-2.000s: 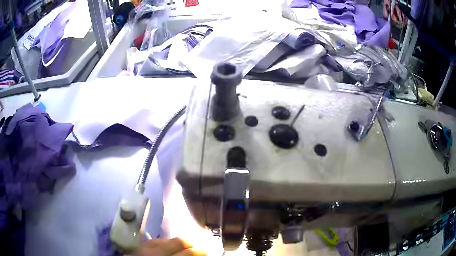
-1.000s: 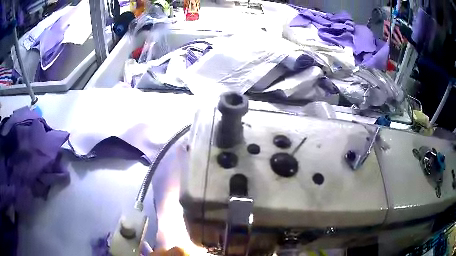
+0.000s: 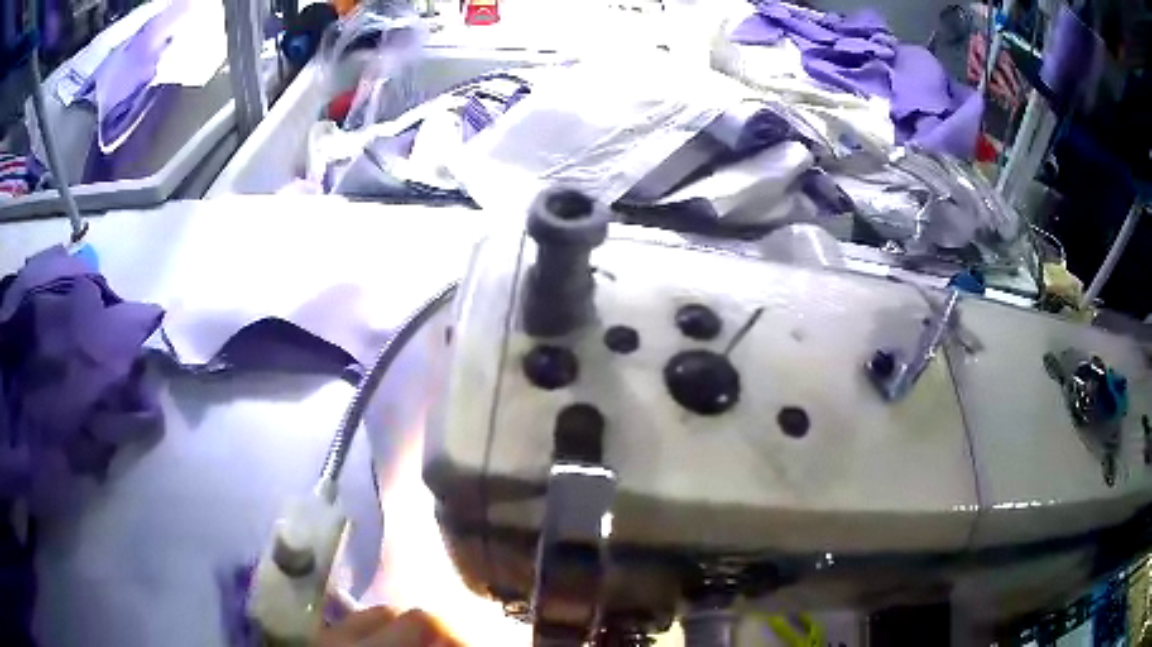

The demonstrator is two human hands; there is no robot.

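Note:
A hand, seemingly my left hand (image 3: 385,627), shows only in part at the bottom edge, beside the lamp box and the bright glow. Its fingers lie over pale cloth; whether they grip it cannot be told. My right hand is not in view. Pale lilac cloth (image 3: 152,506) lies flat left of the off-white sewing machine head (image 3: 758,442). A curved piece with a dark purple edge (image 3: 284,344) lies behind it. The needle area is washed out by glare and cut off below.
A gooseneck lamp (image 3: 293,569) stands left of the machine. Crumpled purple pieces (image 3: 76,379) lie at the table's left. A pile of white and grey cloth with clear plastic (image 3: 606,126) sits behind the machine. A yellow-green tool (image 3: 796,628) shows below the head.
The camera view has shifted up and down, moving the whole scene in the picture. The hand stays at the bottom edge by the lamp. The cloth pieces look little changed.

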